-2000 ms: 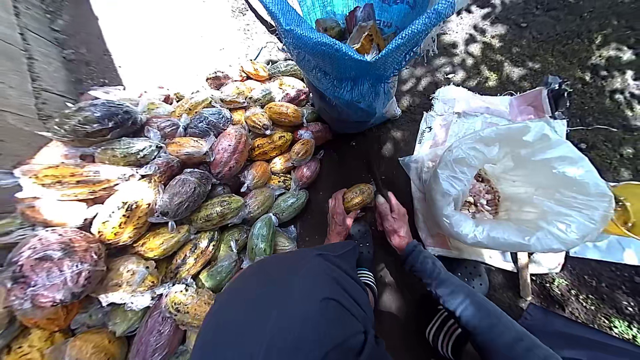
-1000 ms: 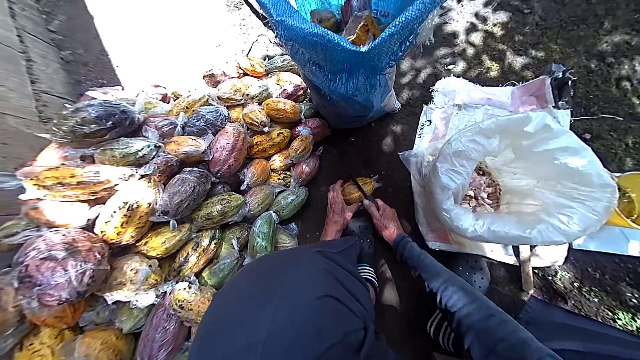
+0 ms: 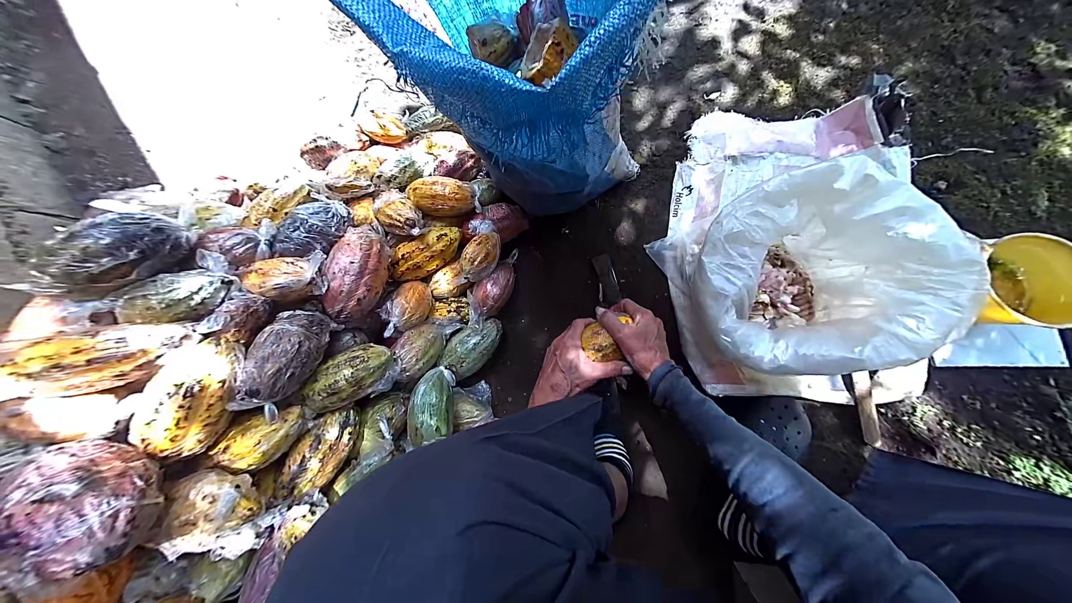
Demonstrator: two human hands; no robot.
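Between my knees, my left hand point(image 3: 567, 367) is closed around a yellow cacao pod point(image 3: 605, 338) from its left side. My right hand point(image 3: 640, 335) grips the same pod from the right, its fingers over the top. A dark blade point(image 3: 605, 278) points away from me just beyond the right hand; whether that hand also holds its handle is hidden. To the left lies a large heap of cacao pods, many wrapped in clear plastic, among them a red pod point(image 3: 356, 272) and a green pod point(image 3: 431, 406).
A blue woven sack point(image 3: 544, 117) holding pod pieces stands ahead. On the right, a container lined with white plastic point(image 3: 888, 251) holds pale cacao beans point(image 3: 783, 289). Beside it are a yellow bucket point(image 3: 1032, 276) and a wooden stick point(image 3: 866, 409).
Two seconds ago the pod lay mostly in my left hand, with my right hand apart at its right. A second ago the blade was across the pod; now both hands clasp the pod.
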